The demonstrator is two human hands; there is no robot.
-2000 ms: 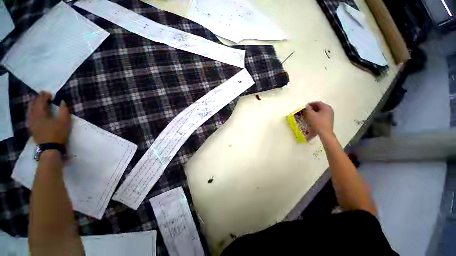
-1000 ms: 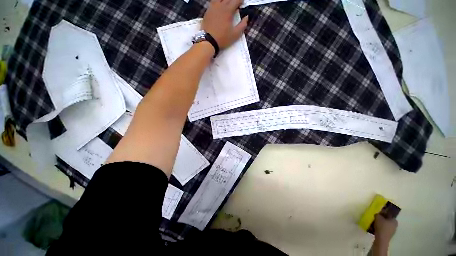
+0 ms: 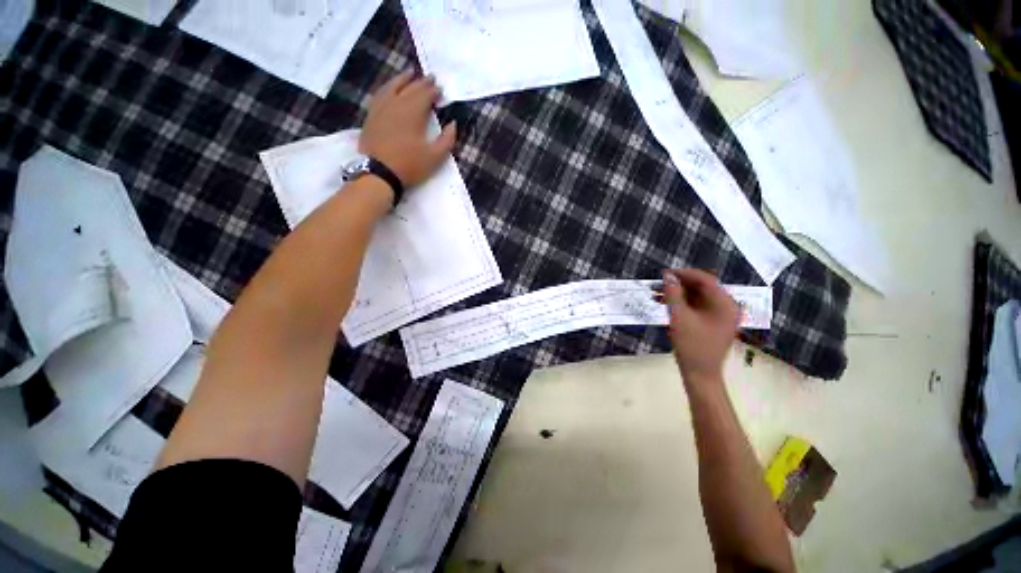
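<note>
My left hand (image 3: pixel 405 137) lies flat, fingers apart, on the upper edge of a square white paper pattern (image 3: pixel 414 252). The pattern lies on dark plaid cloth (image 3: pixel 537 190). My right hand (image 3: pixel 703 313) is over the right part of a curved white band pattern (image 3: pixel 537 317), its fingertips pinched together. A tiny thin thing, seemingly a pin, shows at the fingertips but is too small to see clearly. The yellow pin box (image 3: pixel 801 484) with a dark face stands on the bare table at the lower right.
Another square pattern (image 3: pixel 504 50) lies beyond my left hand. A long diagonal strip (image 3: pixel 694 157) runs toward the right cloth edge. A pointed pattern (image 3: pixel 95 280) with curling paper is at left. A short strip (image 3: pixel 434 476) lies near. Cut plaid pieces (image 3: pixel 940 78) are at far right.
My right hand has left the pin box and moved up and left to the curved band. My left hand stays on the square pattern. The camera view has shifted.
</note>
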